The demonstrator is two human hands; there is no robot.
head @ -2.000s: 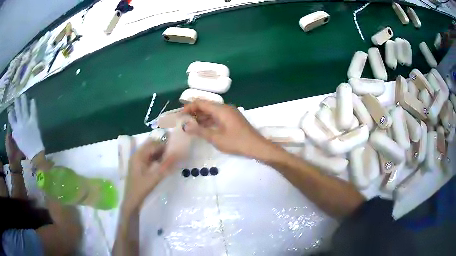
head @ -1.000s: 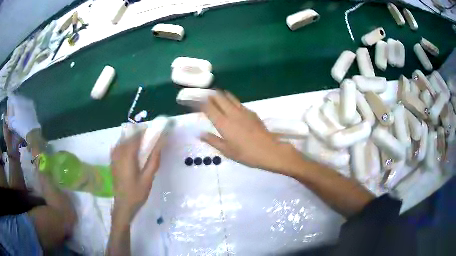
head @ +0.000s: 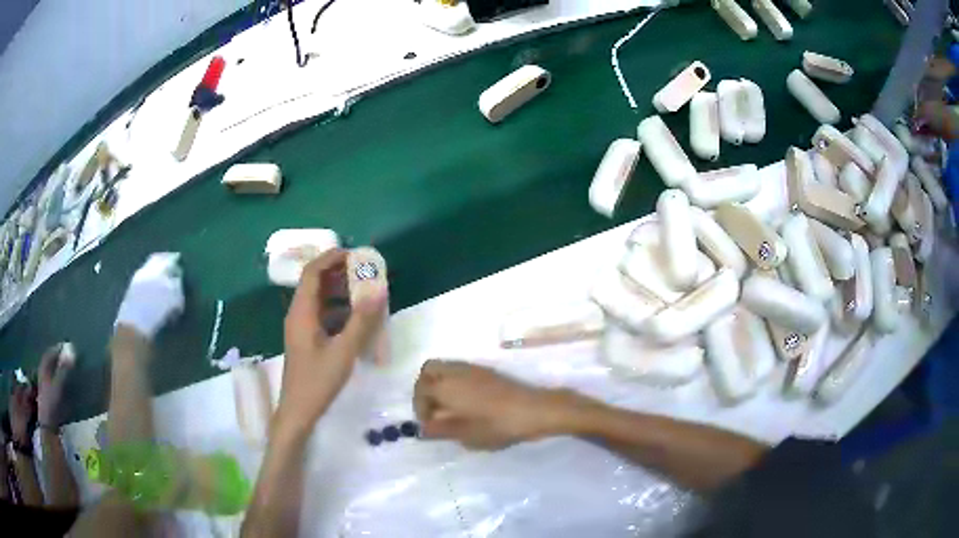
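Note:
My left hand (head: 328, 342) holds a cream plastic housing (head: 367, 288) upright over the belt's near edge. A round dark-and-white patterned spot shows near the housing's top end. My right hand (head: 473, 405) is over the white film-covered table, fingers curled down at a short row of round black stickers (head: 391, 433). Three stickers show left of the fingers. The fingertips are hidden, so I cannot tell whether they grip a sticker.
A housing pile (head: 726, 284) lies at right. The green conveyor belt (head: 421, 179) runs beyond the table with scattered housings and white liner strips. A neighbour's white-gloved hand (head: 152, 294) is over the belt at left, near a bright green item (head: 168, 478). A red-and-black tool (head: 209, 84) lies on the far bench.
The view has shifted to the right. My left hand now holds a housing upright with its patterned spot showing. My right hand has moved from the housings at the belt's edge to the black sticker row.

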